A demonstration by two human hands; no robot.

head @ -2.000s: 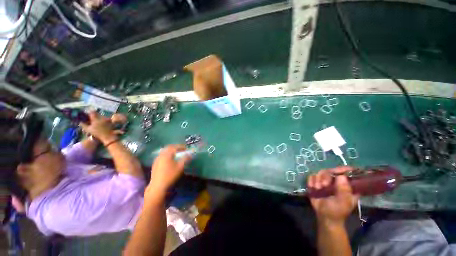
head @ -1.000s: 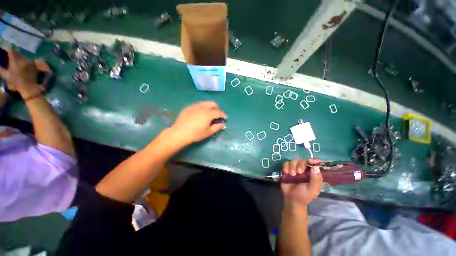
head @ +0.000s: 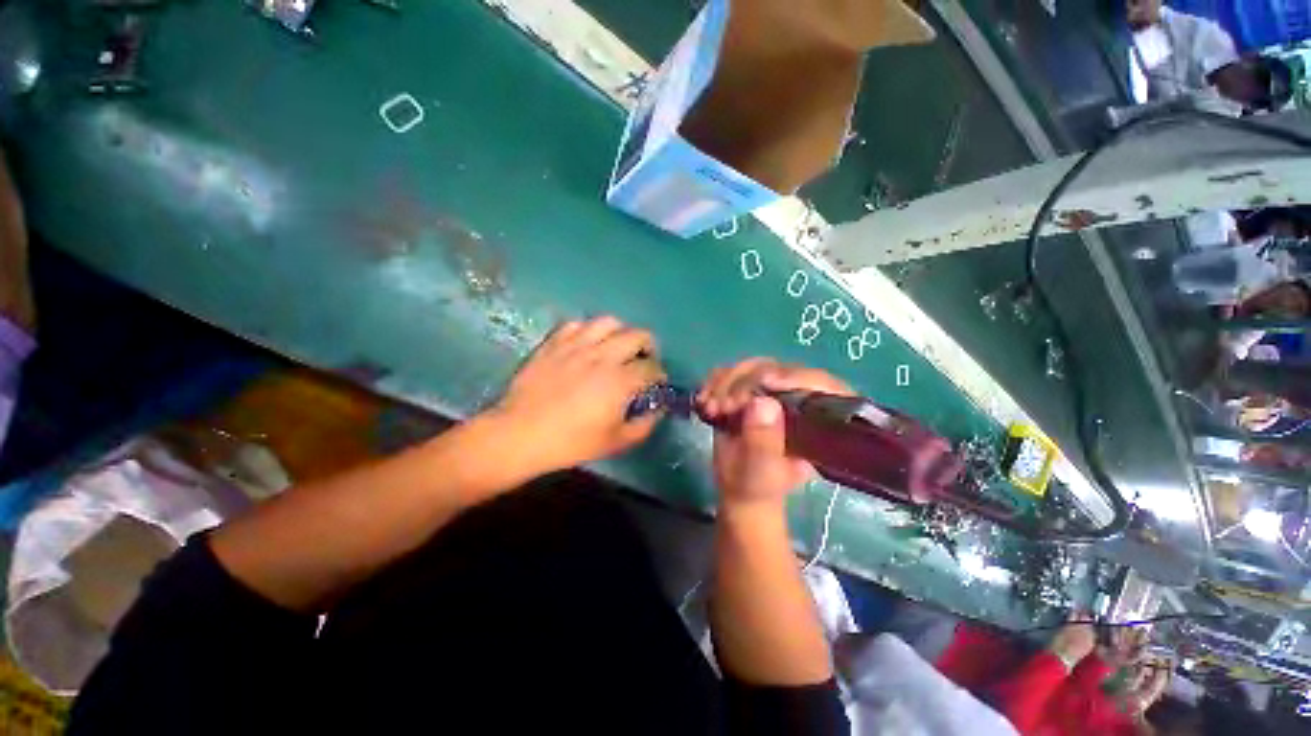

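My right hand [head: 755,431] is closed around the dark red electric screwdriver [head: 863,449], held nearly level with its tip pointing left. My left hand [head: 582,391] holds a small dark and silvery module [head: 650,403] in its fingertips, low over the green bench [head: 331,288]. The screwdriver tip is at the module; whether it sits in a screw is too small to tell. The module is partly hidden by my left fingers.
An open blue-and-white carton [head: 705,180] stands by the white rail. White rings [head: 808,324] lie beyond my hands. A heap of dark modules [head: 956,525] and a yellow-rimmed tray [head: 1028,460] are at right. A crumpled white bag [head: 108,525] is below the bench. People are at right.
The view has turned and moved closer. The screwdriver tip, earlier away from my left hand, is now at the module in it. The white square piece no longer shows.
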